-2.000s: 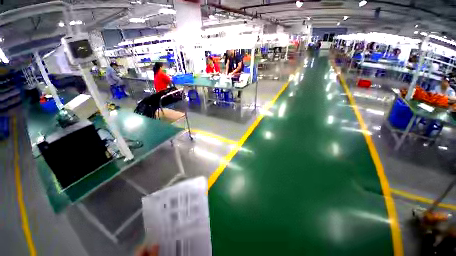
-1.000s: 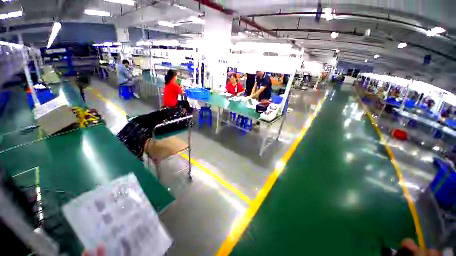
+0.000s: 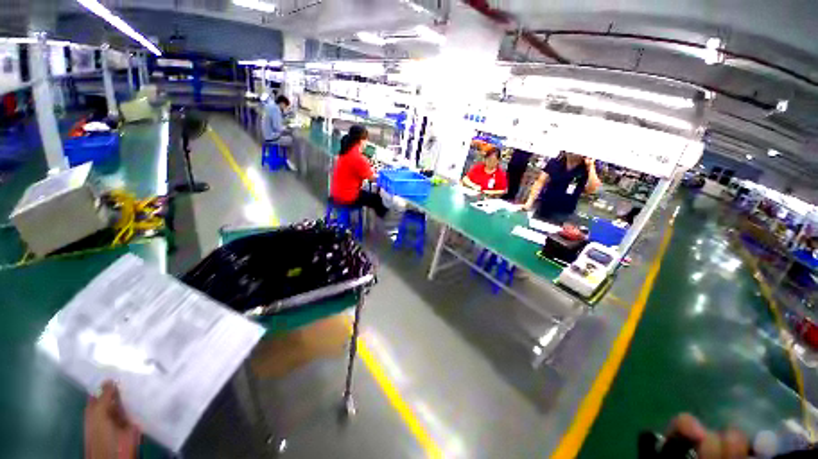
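Note:
My left hand (image 3: 109, 423), at the bottom left, holds a white printed paper sheet (image 3: 148, 345) by its lower edge. The sheet is tilted, and its print is partly washed out by glare. My right hand (image 3: 709, 439) is at the bottom right edge, cut off and blurred. Its fingers look curled around something dark (image 3: 659, 444), which I cannot identify. Ahead, a metal-framed cart (image 3: 352, 345) bears a heap of black wire harnesses (image 3: 282, 264).
A green bench (image 3: 36, 291) with a pale box (image 3: 58, 215) and yellow cables (image 3: 134, 215) lies left. Beyond the cart, people sit and stand around another green bench (image 3: 484, 229) with a blue bin (image 3: 405, 184). Blue stools (image 3: 411, 231) stand there. A green aisle runs right.
The view has turned and moved toward the cart, which now looks larger. The sheet has stayed in my left hand and shifted left in view. My right hand has come into view since the earliest frame.

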